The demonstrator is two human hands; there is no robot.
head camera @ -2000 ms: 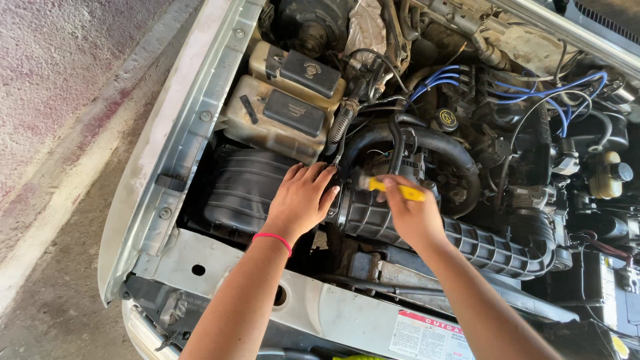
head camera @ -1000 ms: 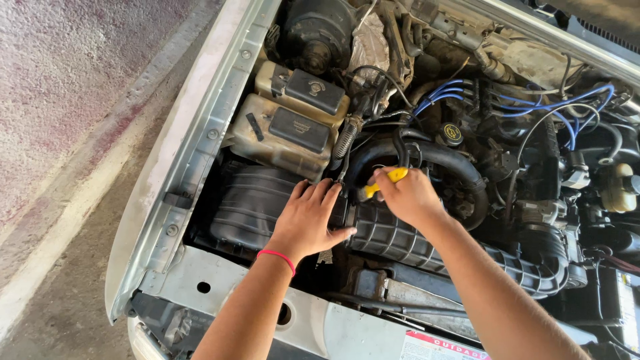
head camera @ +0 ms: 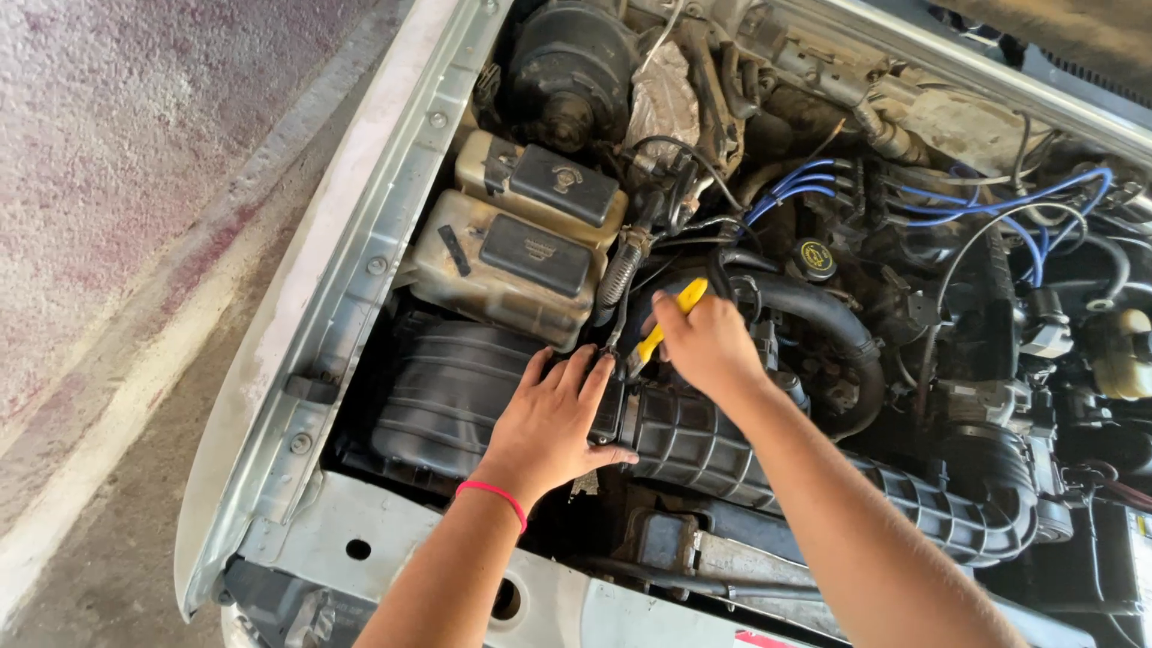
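My right hand (head camera: 706, 340) grips a paintbrush with a yellow handle (head camera: 673, 317). Its bristles point down toward the joint between the black air filter housing (head camera: 454, 391) and the ribbed air intake duct (head camera: 697, 441); whether they touch it I cannot tell. On the right end of the housing rests my left hand (head camera: 551, 423), fingers spread and thumb toward the duct, a pink band round its wrist. A corrugated wiring sleeve (head camera: 621, 277) runs just above both hands.
Two translucent fluid reservoirs (head camera: 504, 297) with black caps sit above the housing. Blue spark plug wires (head camera: 963, 211), an oil filler cap (head camera: 816, 259) and a curved black hose (head camera: 810, 310) lie to the right. The metal fender edge (head camera: 360, 297) borders the left, the front body panel (head camera: 405, 531) the bottom.
The brush in my right hand has swung from nearly level to a steep slant, its bristles now lower left. My left hand stays on the housing's end.
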